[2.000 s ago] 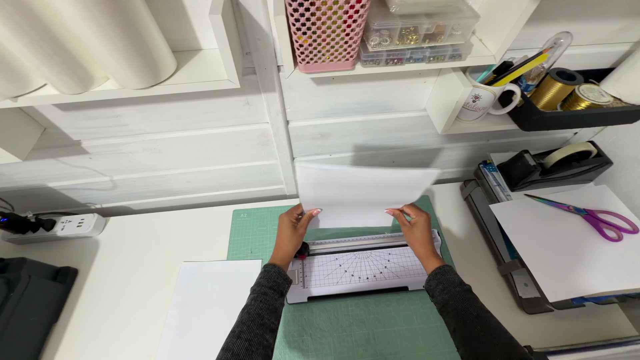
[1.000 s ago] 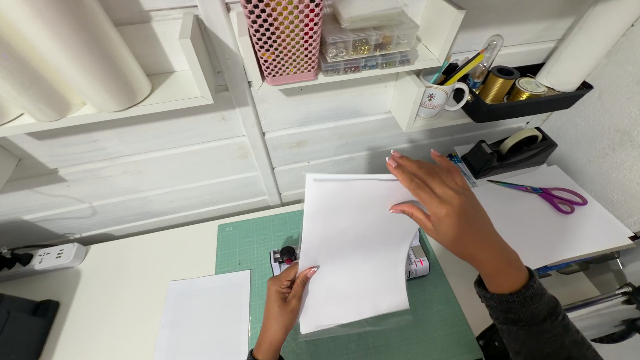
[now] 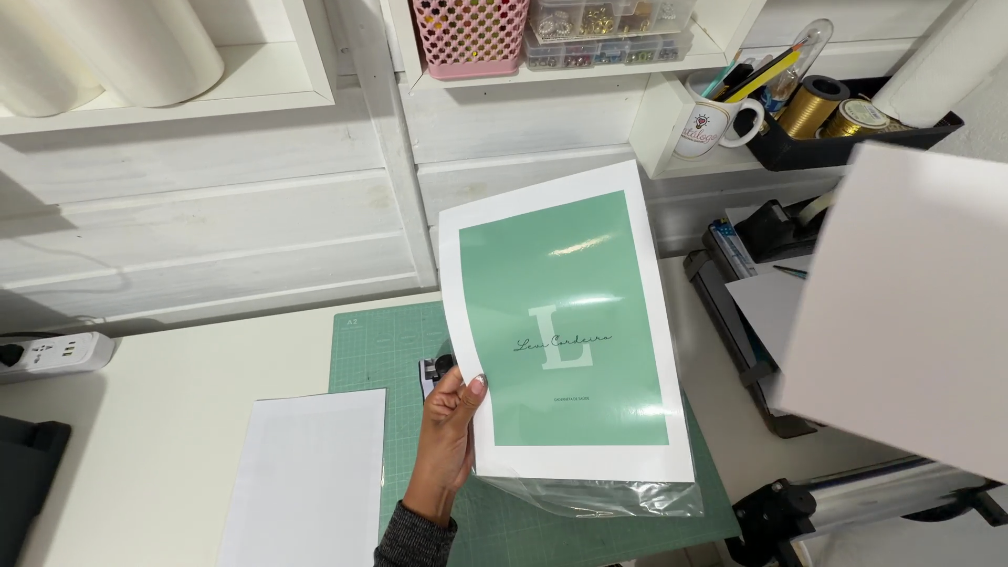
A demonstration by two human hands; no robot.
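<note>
My left hand (image 3: 450, 429) grips the left edge of a glossy white sheet with a printed green panel (image 3: 563, 276), held up over the green cutting mat (image 3: 512, 524). Clear plastic film (image 3: 606, 498) hangs below the sheet's bottom edge. Behind the sheet, one end of the paper trimmer (image 3: 431, 370) shows; the rest is hidden. A white sheet (image 3: 307, 472) lies on the table and the mat's left edge. At the far right, a blurred white sheet (image 3: 906, 307) is raised above the table. My right hand does not show.
A power strip (image 3: 67, 354) and a dark device (image 3: 27, 472) lie at the left. On the right are a black tape dispenser (image 3: 776, 228), a dark trimmer-like device (image 3: 728, 331) and a metal roller mechanism (image 3: 858, 504). Above, a shelf holds a pink basket (image 3: 471, 39) and a mug (image 3: 703, 126).
The white sheets in front of me have parted: the green-printed one shows in my left hand, while a blank one is over at the right. My right hand has gone out of view.
</note>
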